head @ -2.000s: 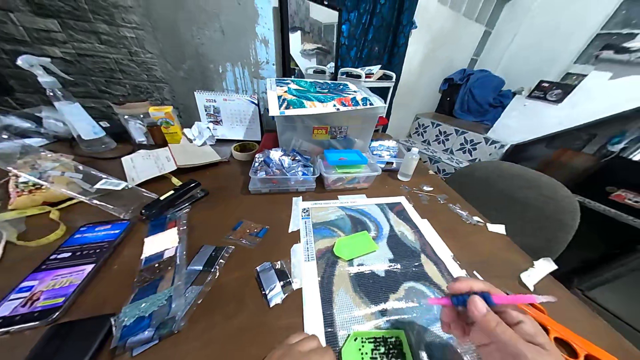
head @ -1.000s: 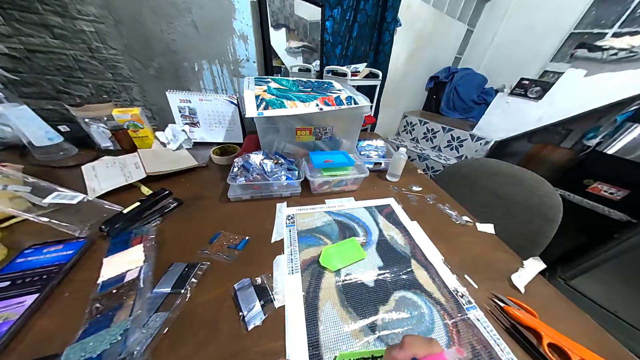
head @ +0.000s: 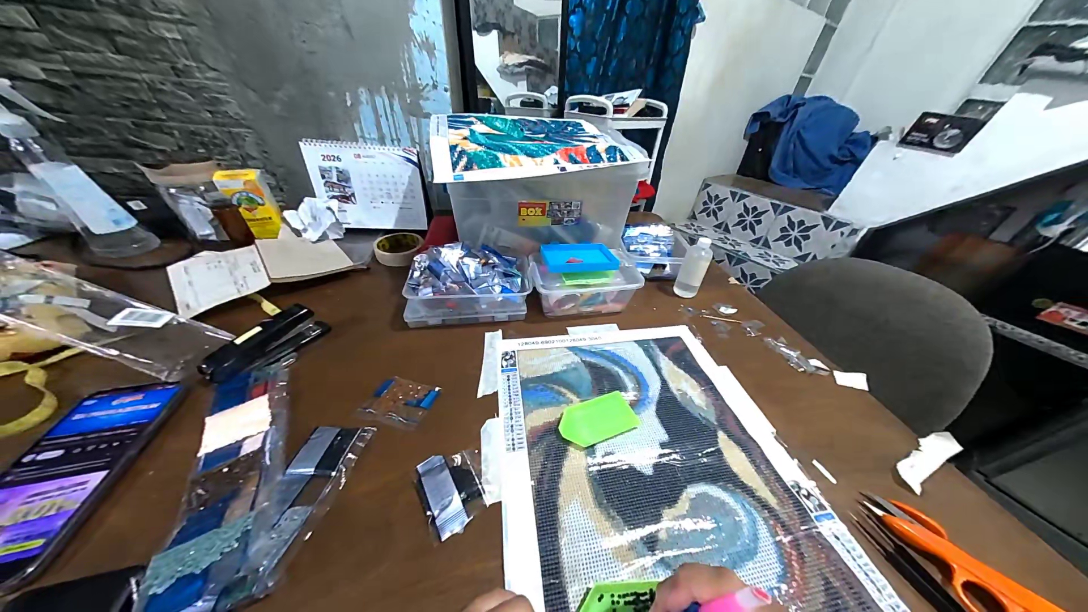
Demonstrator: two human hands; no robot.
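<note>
A diamond painting canvas (head: 663, 476) lies flat on the brown table. At its bottom edge, a green tray (head: 614, 597) holds small black beads. My right hand (head: 701, 586) is beside that tray, its fingers closed on a pink and blue applicator pen (head: 738, 600) that is partly cut off by the frame. Only fingertips of my left hand (head: 500, 602) show at the canvas's lower left edge; whether it holds anything is hidden. A second, bright green tray (head: 599, 419) rests on the canvas's upper part.
Orange-handled scissors (head: 977, 552) and tweezers (head: 905, 552) lie at the right. Bead packets (head: 446, 497) and a phone (head: 76, 476) are at the left. Behind the canvas stand bins of packets (head: 466, 310), a large clear box (head: 544, 212) and a small bottle (head: 694, 270). A grey chair (head: 884, 331) adjoins the table.
My right hand with the pen has moved down from above the canvas's right side to beside the bead tray at the bottom edge. The view has shifted.
</note>
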